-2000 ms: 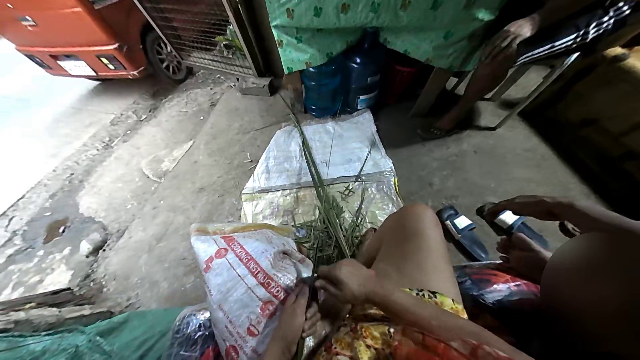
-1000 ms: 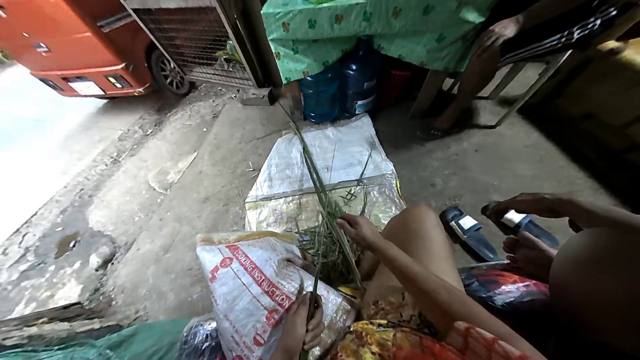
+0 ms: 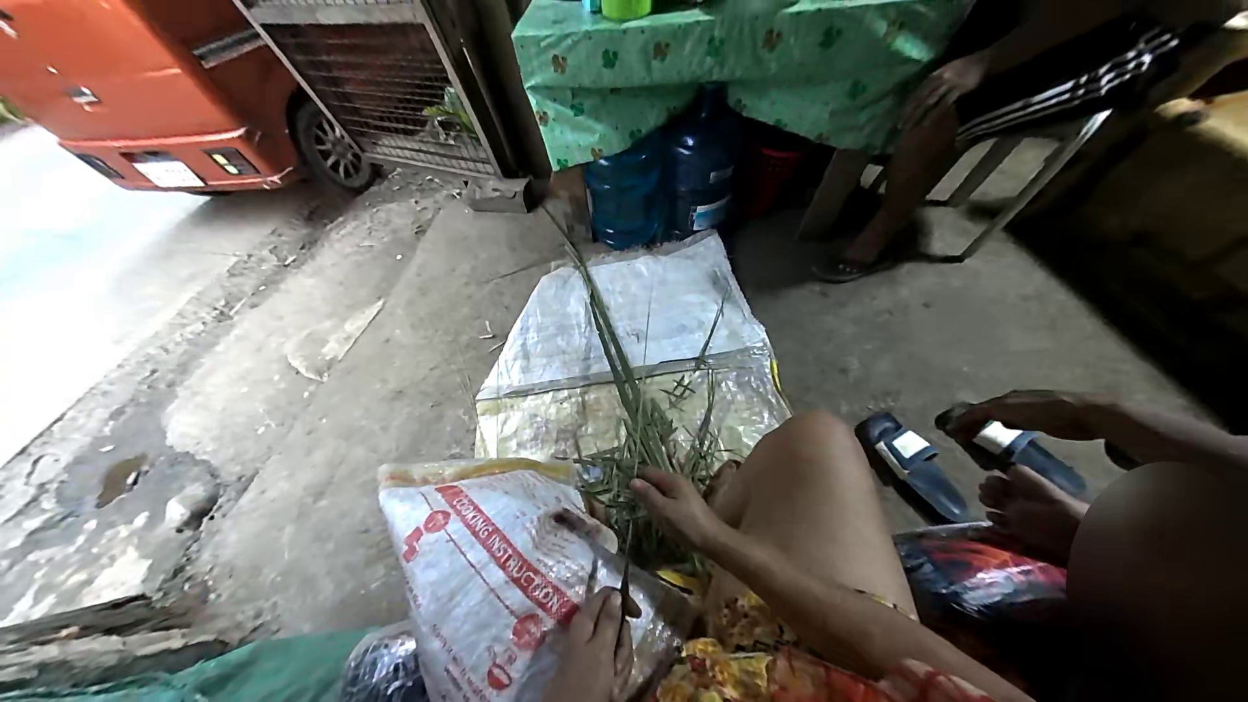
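Long green grass-like leaf strips (image 3: pixel 639 414) lie in a loose pile on flattened woven plastic sacks (image 3: pixel 634 312), their tips reaching toward the table. My right hand (image 3: pixel 675 502) touches the strips at the near end of the pile; whether its fingers pinch one is unclear. Lower down, my left hand (image 3: pixel 600 639) grips a dark narrow thing, perhaps a blade or a bundle of strips, that points up toward the pile. Beneath that hand, a white printed sack (image 3: pixel 487 565) covers my left leg. My bare right knee is beside the pile.
Blue water jugs (image 3: pixel 704 166) stand under a table with a green cloth (image 3: pixel 682 73). A person sits at upper right; another person's hand (image 3: pixel 1033 414) and foot are near black slide sandals (image 3: pixel 916 468) at right. An orange vehicle (image 3: pixel 146 107) is at upper left.
My right hand was down beside the left two seconds ago, then up along the strips; now it is lower again, at the near end of the pile.
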